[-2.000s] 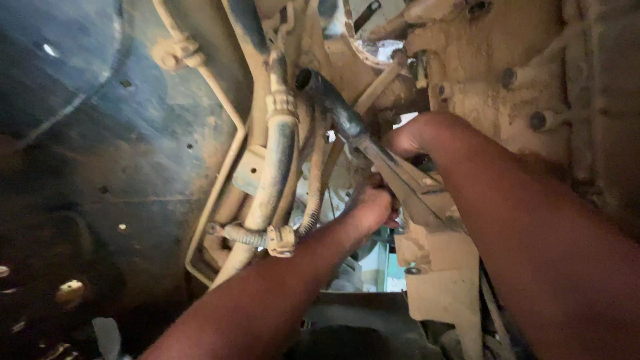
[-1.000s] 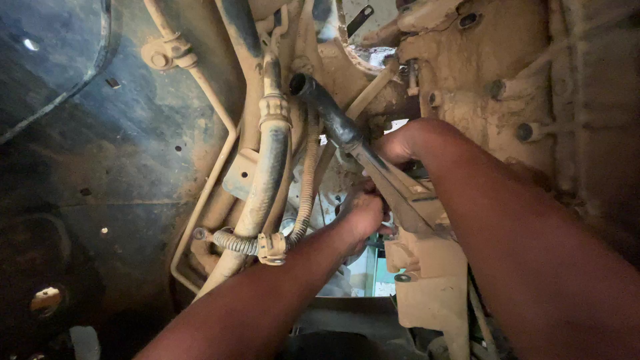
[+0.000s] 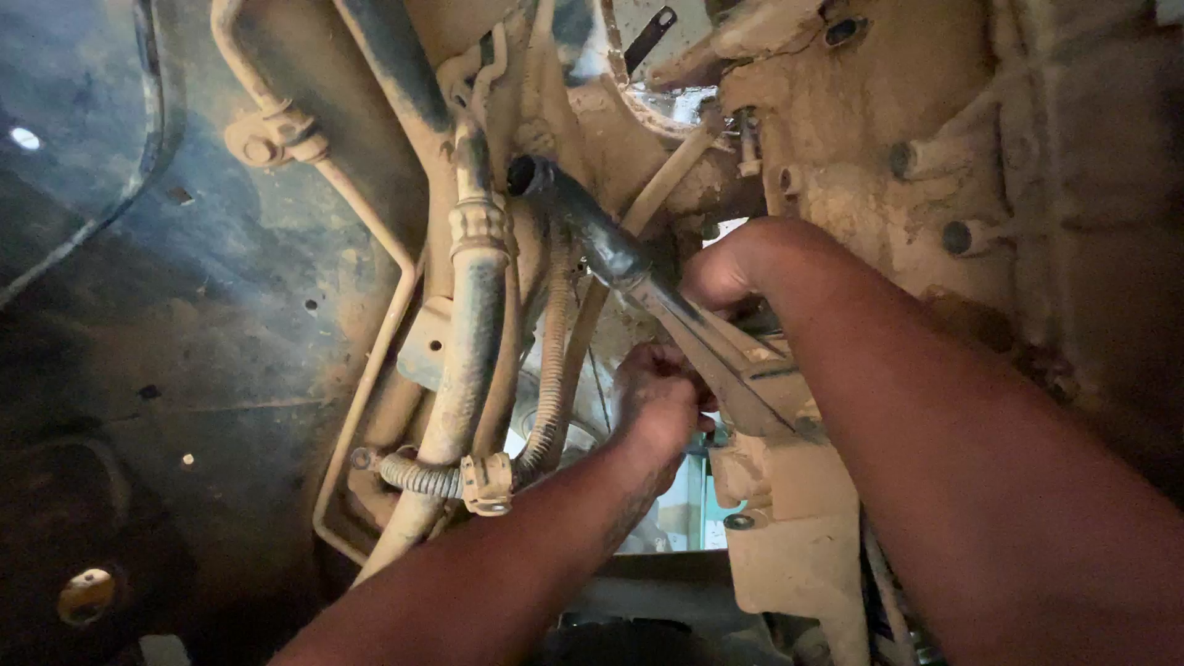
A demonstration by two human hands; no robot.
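My left hand (image 3: 659, 398) reaches up from below, its fingers curled at the left edge of a dusty metal bracket (image 3: 740, 388); what the fingertips touch is hidden. Above and to the right, my right hand (image 3: 726, 273) bends over behind the bracket and its fingers are out of sight. A black rubber hose (image 3: 592, 227) with an uncapped end runs down to the bracket, between the two hands. Left of my left hand are a corrugated conduit (image 3: 552, 370) and a thick dusty hose (image 3: 474, 342) with a crimped metal fitting (image 3: 479, 227).
A dark panel (image 3: 250, 305) fills the left side. Beside it runs a bent metal pipe (image 3: 370, 356). A clip (image 3: 487, 483) holds the conduit near my left forearm. At right stands a mud-coated metal casting (image 3: 879, 120) with round bosses, and below the bracket hangs a dusty plate (image 3: 795, 564).
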